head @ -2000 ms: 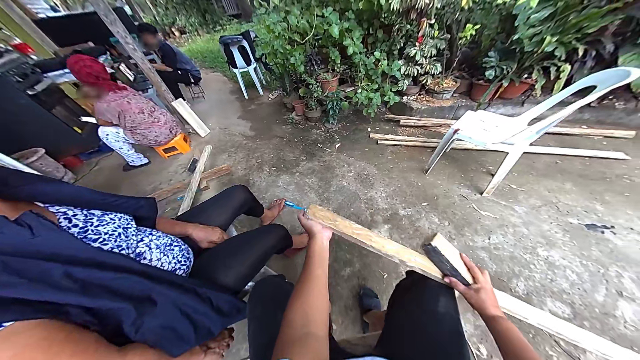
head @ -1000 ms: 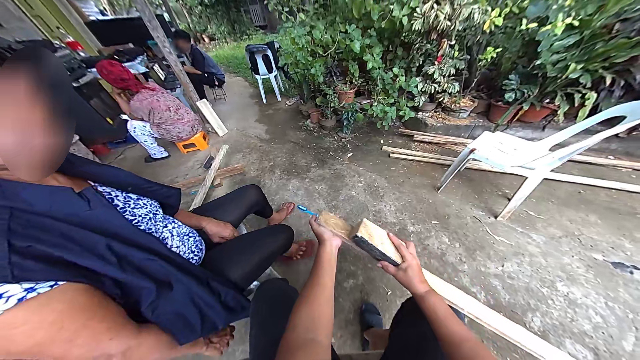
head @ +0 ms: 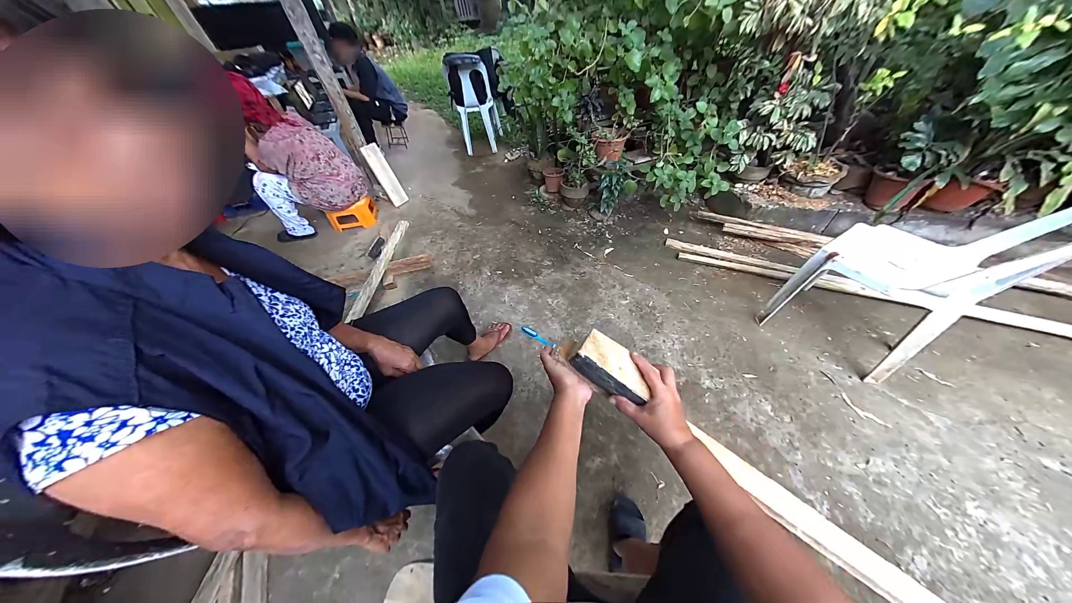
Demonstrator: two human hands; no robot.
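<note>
My right hand [head: 662,406] grips a wooden block [head: 615,362] with a dark layer along its lower side, perhaps sandpaper. The block lies over the near end of a long pale wooden plank [head: 804,515], which runs down to the lower right beneath my right forearm. Around the plank's end, close to the block's left edge, my left hand [head: 565,377] is closed. Just beyond that hand a blue toothbrush-like object [head: 536,336] sticks out; what supports it is hidden.
A seated person in a navy top [head: 167,352] is close on my left. A white plastic chair [head: 904,260] stands at right above long wood strips [head: 754,266]. Boards [head: 381,272] lie beyond the person's knees. Farther back are people, an orange stool [head: 353,214] and potted plants [head: 610,146].
Over the two seconds, my right hand has moved the block along the plank from well down its length to the end by my left hand. The view has shifted somewhat left.
</note>
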